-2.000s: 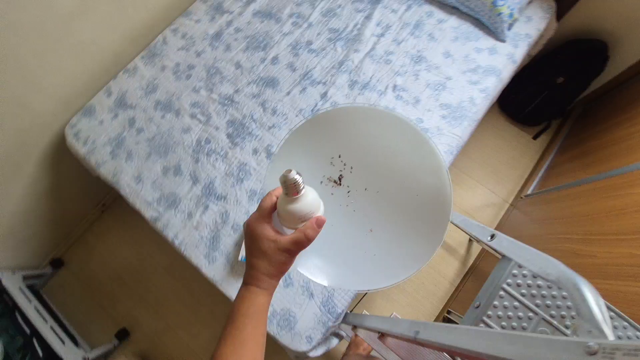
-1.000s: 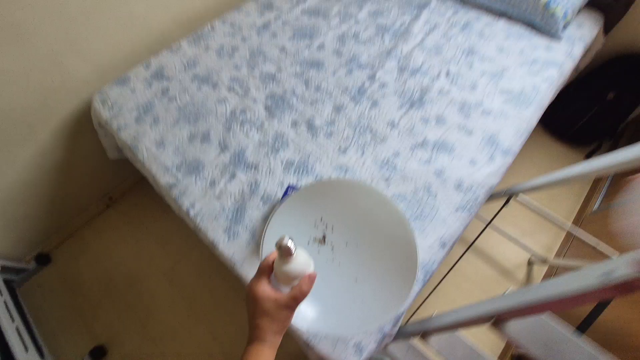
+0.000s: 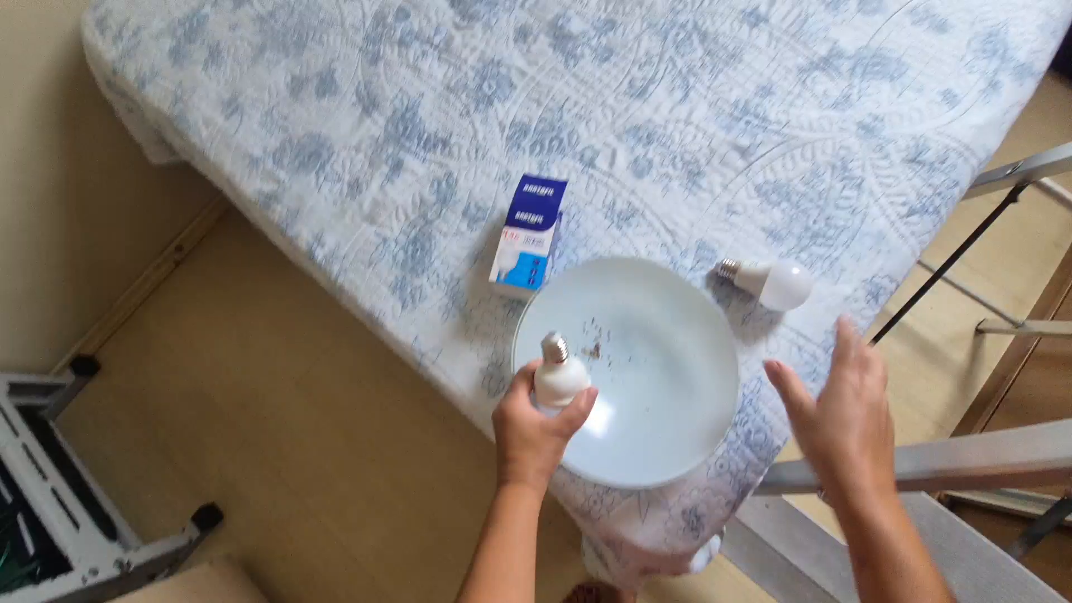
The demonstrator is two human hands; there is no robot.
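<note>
A white light bulb [image 3: 561, 381], its metal screw base pointing up, is gripped in my left hand [image 3: 536, 423] over the left part of a round white glass lamp shade [image 3: 662, 402]. Dark debris lies scattered inside the shade, which rests at the corner of the bed. My right hand [image 3: 837, 406] is empty, thumb and fingers spread, to the right of the shade. Just beyond its fingertips a second white bulb [image 3: 783, 285] lies on its side on the bedspread. A blue and white bulb box [image 3: 529, 234] with an open flap lies behind the shade's left edge.
A bed with a blue floral bedspread [image 3: 402, 167] fills the middle. The metal legs and rails of a stepladder [image 3: 988, 456] stand at the right, beside the bed. At the lower left is a grey metal frame [image 3: 79, 469] with black feet on the tiled floor.
My right hand has come into view, spread and empty. The box and second bulb now show fully on the bed. My left hand still holds its bulb. The view has moved closer to the bed corner.
</note>
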